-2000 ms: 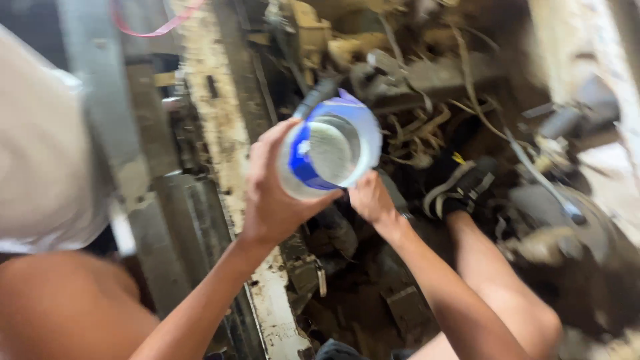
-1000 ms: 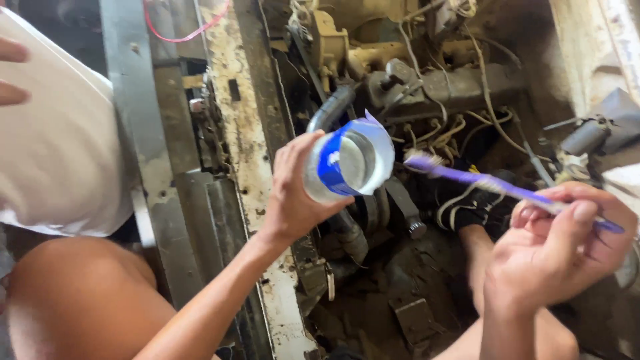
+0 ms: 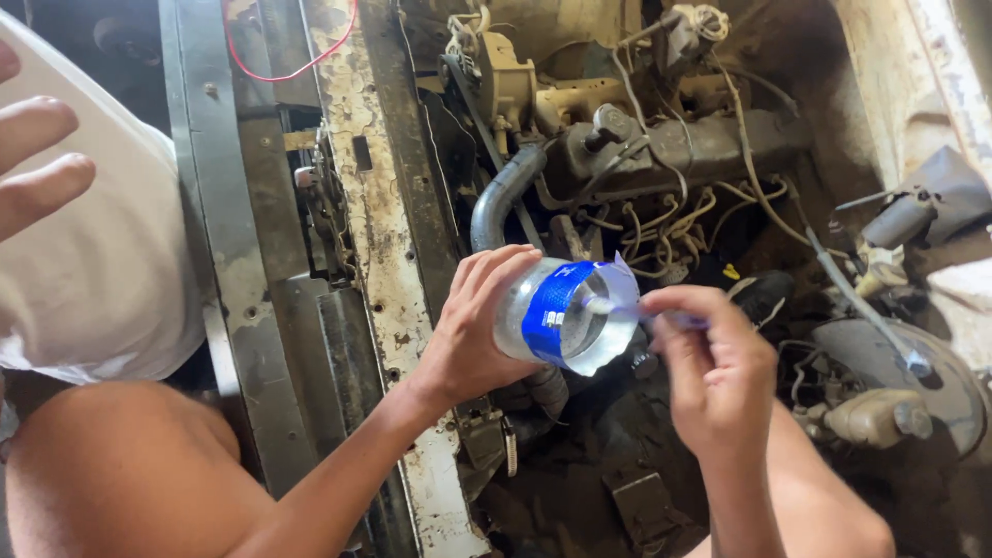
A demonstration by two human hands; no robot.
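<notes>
My left hand (image 3: 480, 333) is wrapped around a clear plastic bottle (image 3: 515, 310) with a blue label and a cut-open top, tilted with its jagged mouth to the right. Liquid seems to lie inside. Between the thumb and fingers of my right hand (image 3: 717, 356) is a purple-handled toothbrush (image 3: 647, 308), its bristle end inside the bottle's mouth; part of the handle is hidden by my fingers. Both hands are above a dusty engine bay, beside a black radiator hose (image 3: 508, 194) and below an engine valve cover (image 3: 674, 155) with an oil filler cap (image 3: 611, 124).
A rusty, paint-chipped metal crossmember (image 3: 372, 186) runs down the left of the bay. Another person's hand (image 3: 39, 151) is at the far left. Loose wires and hoses hang over the engine. A round brake booster (image 3: 891, 349) and a fluid reservoir (image 3: 876, 418) are at the right.
The toothbrush, held out to the right of the bottle one second ago, now has its head in the bottle's mouth. My right hand has moved left with it. My left hand still holds the bottle.
</notes>
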